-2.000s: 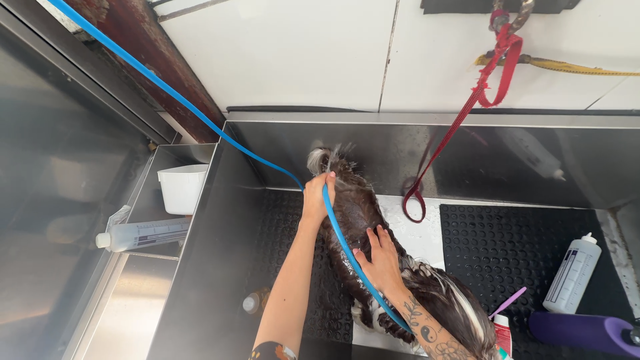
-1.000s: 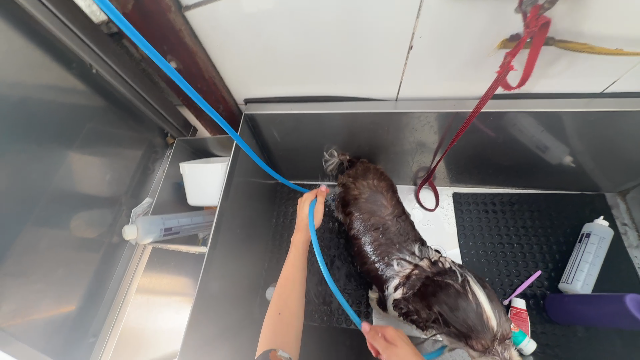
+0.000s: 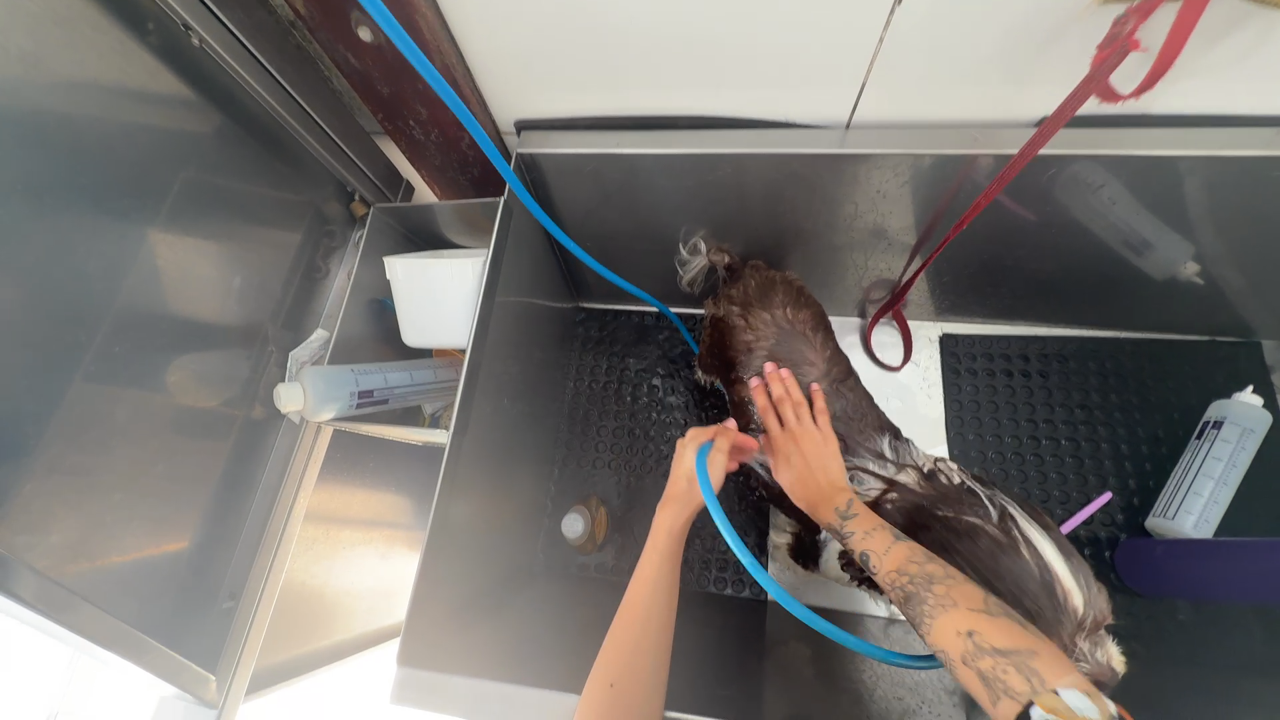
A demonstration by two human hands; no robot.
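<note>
A wet dark brown and white dog [image 3: 790, 330] stands in a stainless steel tub, its tail toward the back wall and its head at the lower right. My left hand [image 3: 705, 465] is closed around the end of a blue hose [image 3: 770, 580] beside the dog's flank. Against the dog's side lies my right hand [image 3: 800, 430], palm down with its fingers spread. From my left hand the hose loops below my right forearm; another stretch of it runs from the upper left down behind the dog's rear.
Black rubber mats [image 3: 1040, 420] line the tub floor. A red leash [image 3: 1000, 185] hangs at the back. On the right are a squeeze bottle [image 3: 1210, 465] and a purple object [image 3: 1200, 568]. A side compartment holds a white container [image 3: 436, 300] and another bottle [image 3: 380, 388]. A round-topped bottle [image 3: 577, 524] stands near my left forearm.
My right hand has moved from the hose below the dog up onto its side. My left hand has moved from near the dog's rear down to its flank, holding the hose.
</note>
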